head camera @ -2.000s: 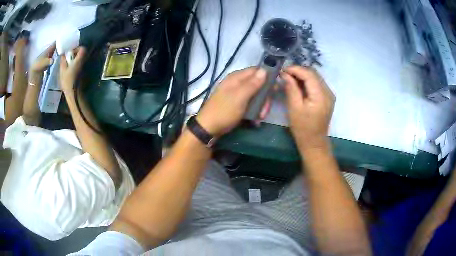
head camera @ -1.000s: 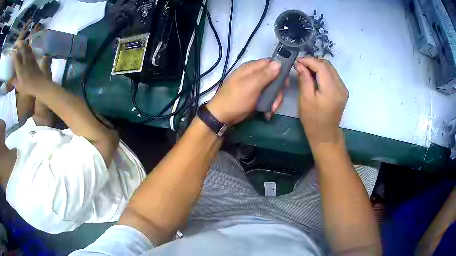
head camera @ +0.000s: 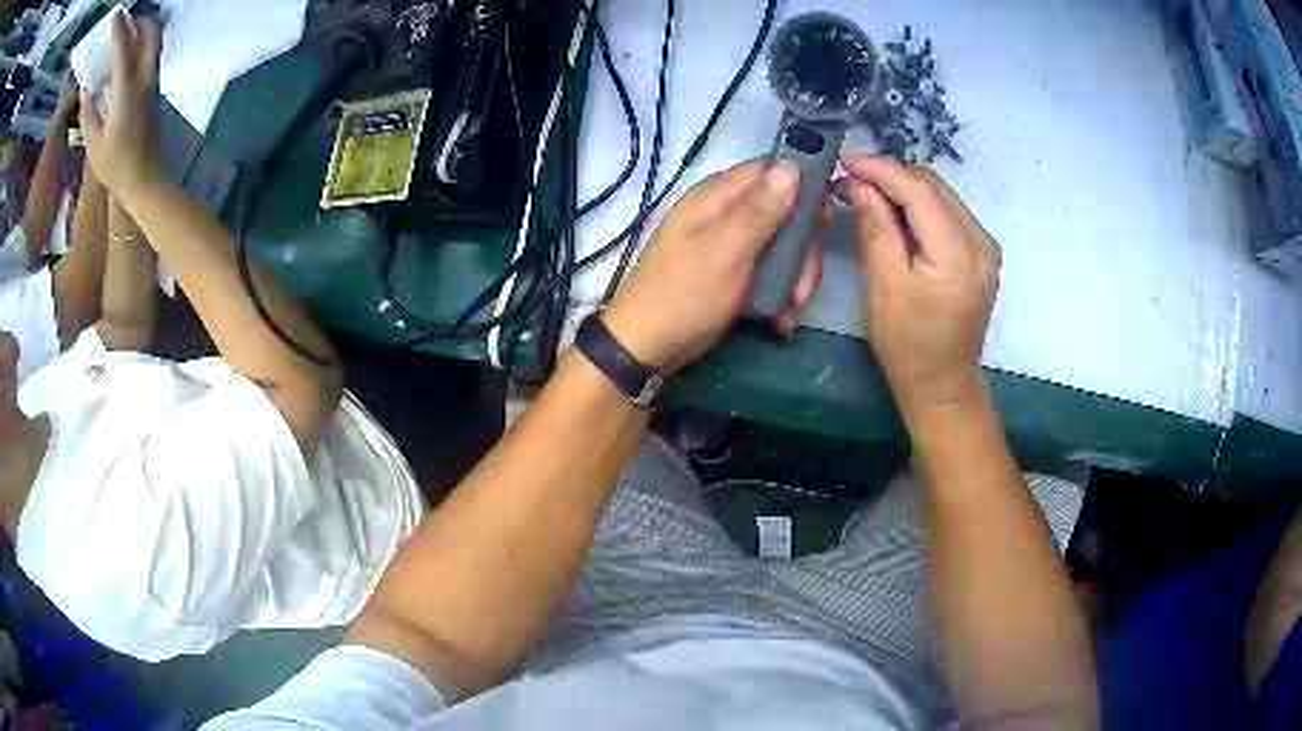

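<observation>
A dark grey handheld fan with a round slotted head is held above the bench edge, head up. My left hand is closed around its stick handle, thumb on the front face near a dark oval spot. My right hand is close beside the handle's right side, thumb and index finger pinched together on a tiny dark piece that is mostly hidden. A loose pile of small dark fittings lies on the white bench just right of the fan's head.
Black and white cables hang across the bench's left part beside a black box with a yellow-framed panel. Cartons stand at the right. A person in white sits at left, arms raised; a blue-clothed person is at lower right.
The fan and both hands first shifted right and up in view, then the fan turned slightly more upright. The neighbour at left has moved their hands, now raised with a white item.
</observation>
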